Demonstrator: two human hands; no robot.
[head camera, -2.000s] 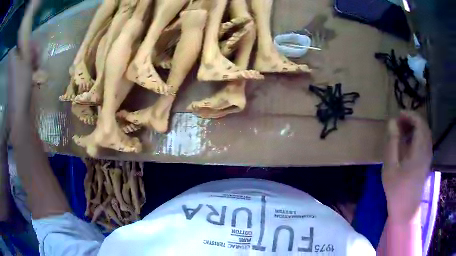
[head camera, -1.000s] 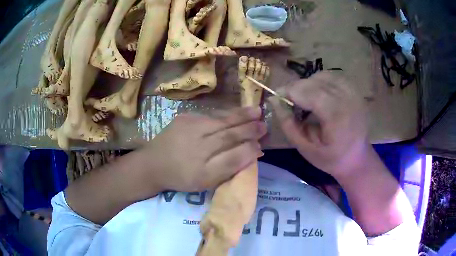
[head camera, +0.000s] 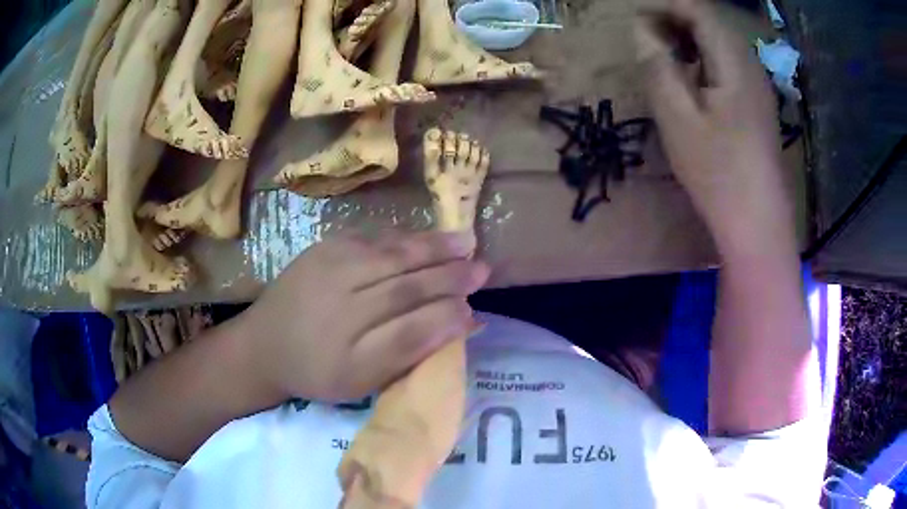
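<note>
My left hand (head camera: 373, 313) is wrapped around the ankle of a tan-yellow model leg (head camera: 413, 423), foot up, toes pointing away from me. The foot (head camera: 454, 184) has small dark marks and shows no strap across it. My right hand (head camera: 706, 109) is raised at the upper right, blurred; its thumb and fingers are apart and I see nothing in it. A heap of black straps (head camera: 597, 154) lies right of the foot. The white glue dish (head camera: 497, 24) stands at the top with the thin pale stick (head camera: 532, 25) resting on it.
Several model legs (head camera: 269, 89) are piled on the cardboard (head camera: 537, 239) at the left. A crumpled white scrap (head camera: 781, 68) lies at the far right. More legs (head camera: 154, 338) show below the table edge at the left, by a blue crate (head camera: 80, 363).
The stick has gone from my right hand to the dish, and that hand has moved up and right. My left hand still holds the leg. Two seconds ago neither hand held it.
</note>
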